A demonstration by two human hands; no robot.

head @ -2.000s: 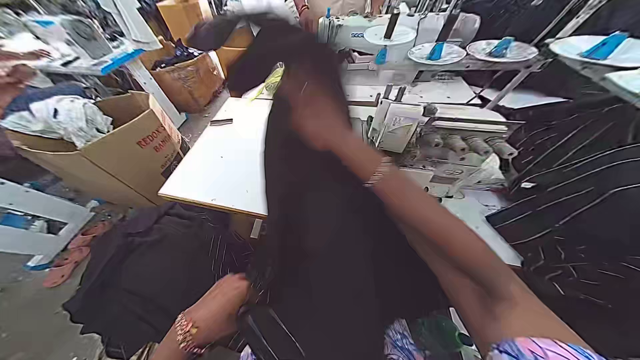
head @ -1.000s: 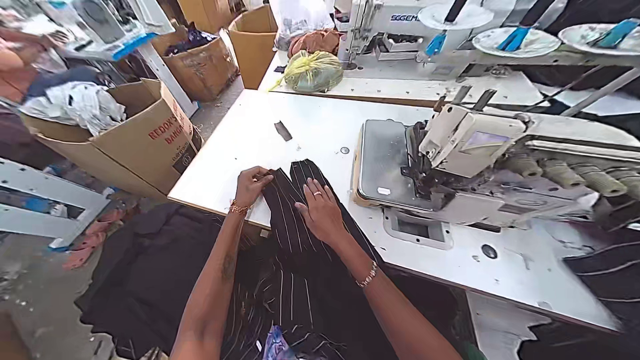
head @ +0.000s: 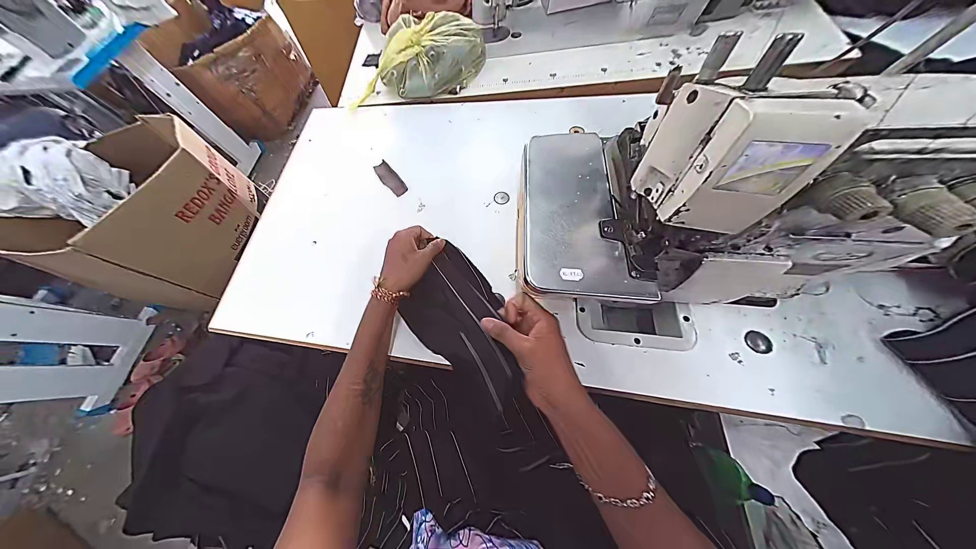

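Observation:
Black fabric with thin light stripes [head: 457, 305] lies over the front edge of the white sewing table [head: 343, 191] and hangs down toward my lap. My left hand [head: 409, 263] pinches its far end between thumb and fingers. Lower down, on the right edge of the cloth, my right hand [head: 534, 347] grips it with thumb and fingertips. To the right stands an industrial overlock sewing machine [head: 732, 160] with a flat metal cloth plate [head: 568, 213]. A small dark fabric scrap [head: 390, 178] rests on the table beyond my left hand.
Cardboard boxes [head: 152, 221] holding cloth stand at the left. A yellow mesh bag [head: 433, 57] sits on the table behind. Dark cloth [head: 221, 435] is heaped at the lower left, with more striped cloth [head: 942, 358] at the right edge. Thread cones [head: 846, 198] lie behind the machine head.
The dark cloth was raised in front of the machine two seconds ago, then lay on the table. My right hand has gone from flat on the cloth to gripping its edge.

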